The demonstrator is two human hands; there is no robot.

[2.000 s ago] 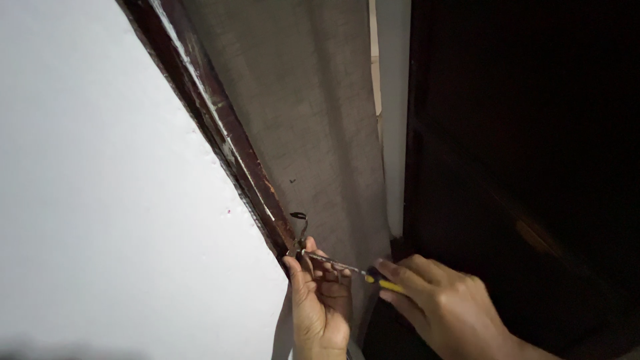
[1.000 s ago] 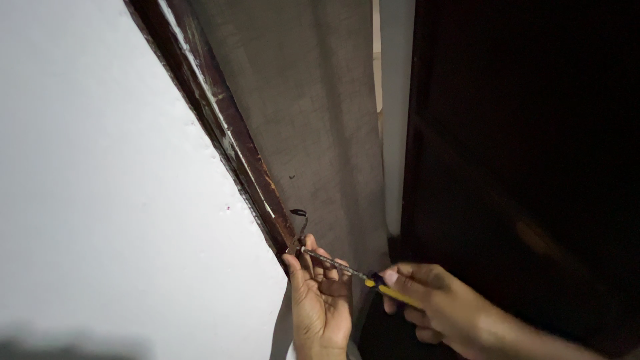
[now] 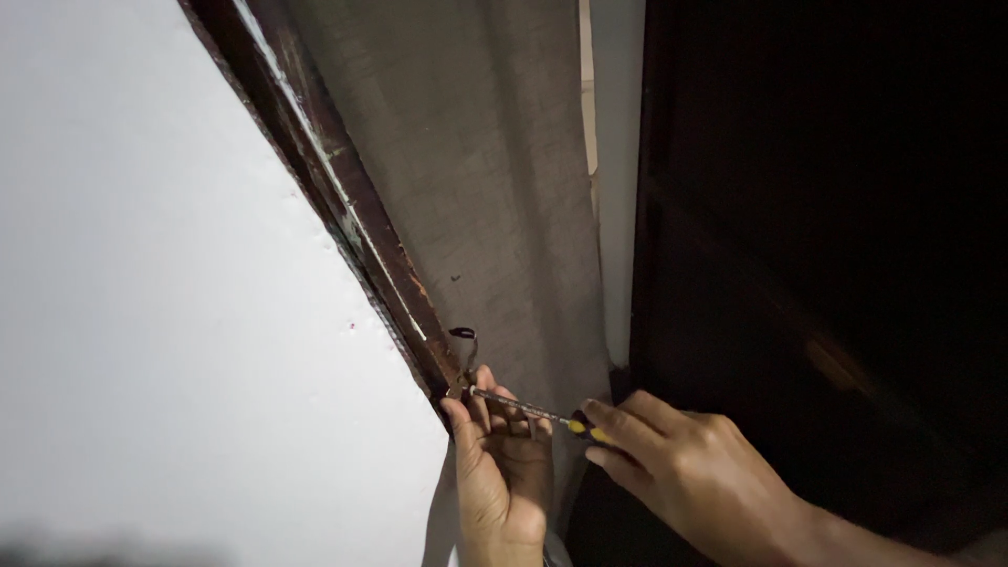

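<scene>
My right hand (image 3: 681,461) grips the yellow and black handle of a screwdriver (image 3: 524,407). The shaft slants up and left to a small metal fitting (image 3: 458,386) on the dark wooden door frame (image 3: 382,236). Around that fitting are the thumb and fingertips of my left hand (image 3: 500,465), palm facing up, under the shaft. Its fingers hide part of the fitting, so its exact kind cannot be told. A dark curved piece (image 3: 463,333), perhaps a hook or a loop, sticks out just above.
A white wall (image 3: 197,276) fills the left side. Grey-brown cloth (image 3: 488,181) hangs behind the frame, close to both hands. To the right are a pale upright strip (image 3: 618,197) and a very dark panel (image 3: 787,197).
My right hand has shifted its hold on the screwdriver handle over the frames. The left hand stays at the fitting throughout, and the shaft still points to it.
</scene>
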